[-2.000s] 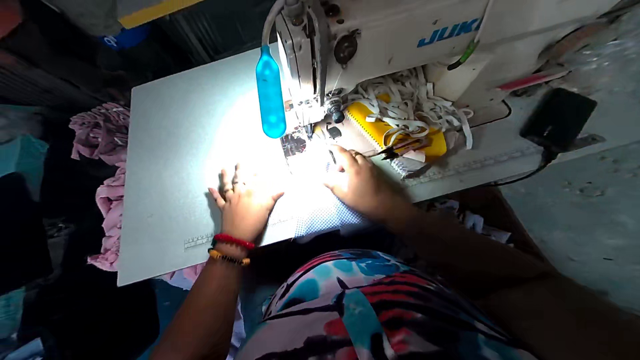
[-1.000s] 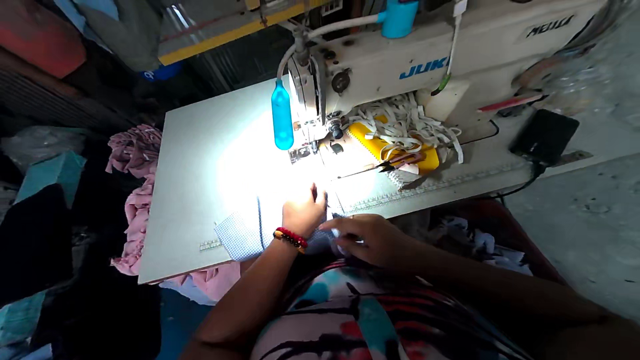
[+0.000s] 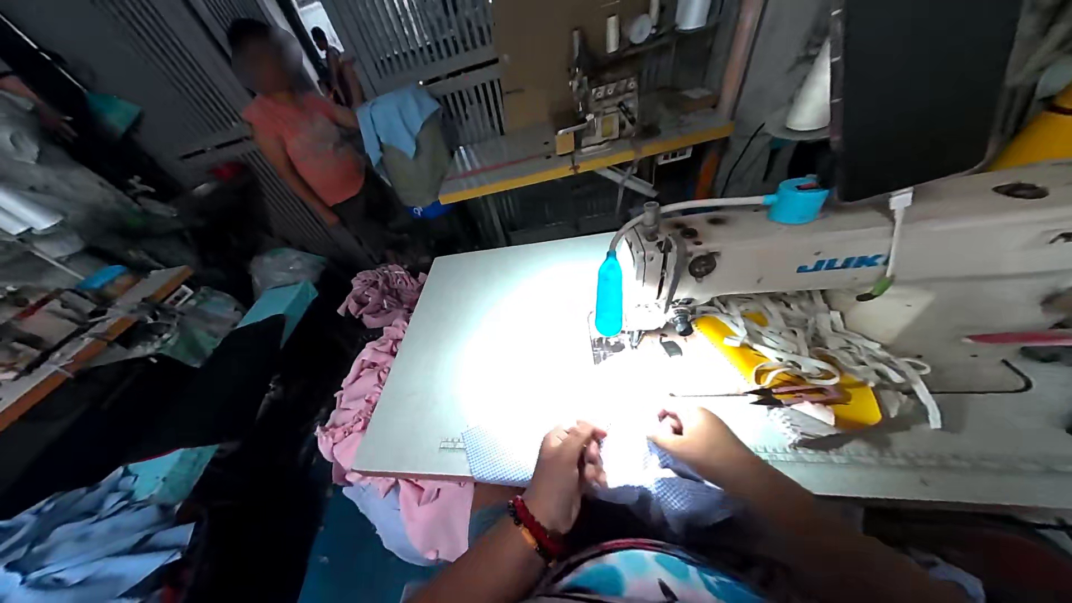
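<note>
At the near edge of the sewing table (image 3: 419, 394), my left hand (image 3: 565, 469) has its curled fingers closed on a blue-and-white checked cloth (image 3: 502, 455). To its right, my right hand (image 3: 699, 440) pinches another part of this cloth, which is overexposed between the hands and hangs over the edge. Beyond both hands stands a Juki sewing machine (image 3: 754, 260), its needle and presser foot (image 3: 634, 337) under bright light. A blue lamp (image 3: 610, 293) hangs beside the needle. Right of the foot, thin scissors or snips (image 3: 796, 394) lie by white fabric strips (image 3: 796, 335) and a yellow piece (image 3: 858, 402).
Pink ruffled cloth (image 3: 368, 377) hangs along the table's left side. A dark panel (image 3: 921, 92) stands above the machine. Another sewing machine sits on a yellow-edged table (image 3: 586, 163) at the back. A person in an orange shirt (image 3: 314, 146) stands at the back left.
The hands were on the tabletop close to the needle two seconds ago; they are now at the near edge with the cloth, farther apart than one second ago. The view has tilted up.
</note>
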